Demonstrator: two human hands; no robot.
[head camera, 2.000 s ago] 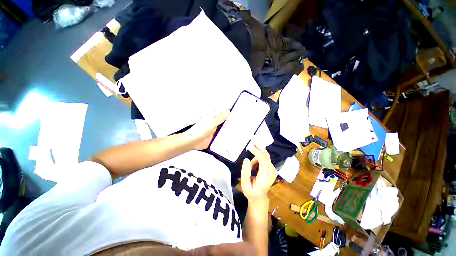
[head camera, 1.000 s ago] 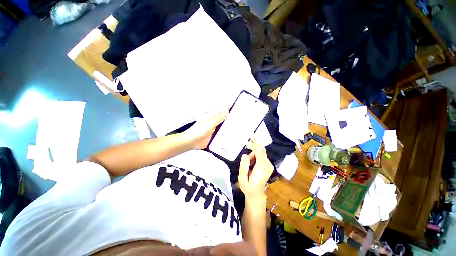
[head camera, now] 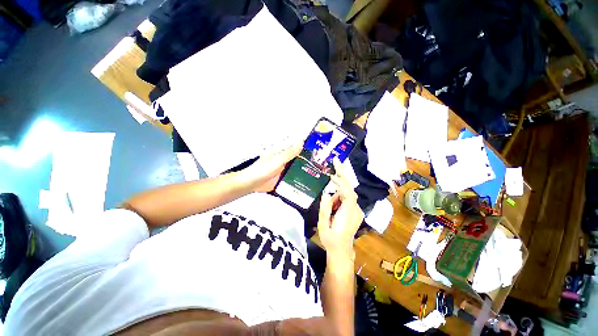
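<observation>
A smartphone (head camera: 313, 169) with a dark edge shows a screen with blue at the top and green below. My left hand (head camera: 279, 167) holds it from its left side, in front of my white shirt. My right hand (head camera: 339, 213) is at the phone's lower right, with a finger at the screen; it does not grip the phone. The other fingers are partly curled. A large white paper pattern sheet (head camera: 246, 98) lies on dark fabric (head camera: 180, 39) beyond the phone.
Right on the wooden table (head camera: 377, 256): cut pattern pieces (head camera: 385, 141), a white card pattern (head camera: 462, 167) on a blue folder (head camera: 490, 190), a glass jar (head camera: 419, 200), a green box (head camera: 462, 254) and small yellow-green scissors (head camera: 405, 270). White paper (head camera: 82, 177) lies at left over the grey floor.
The phone's screen has changed from plain white to a blue and green picture. My right hand has shifted slightly at the screen's edge. My left hand still holds the phone in the same place.
</observation>
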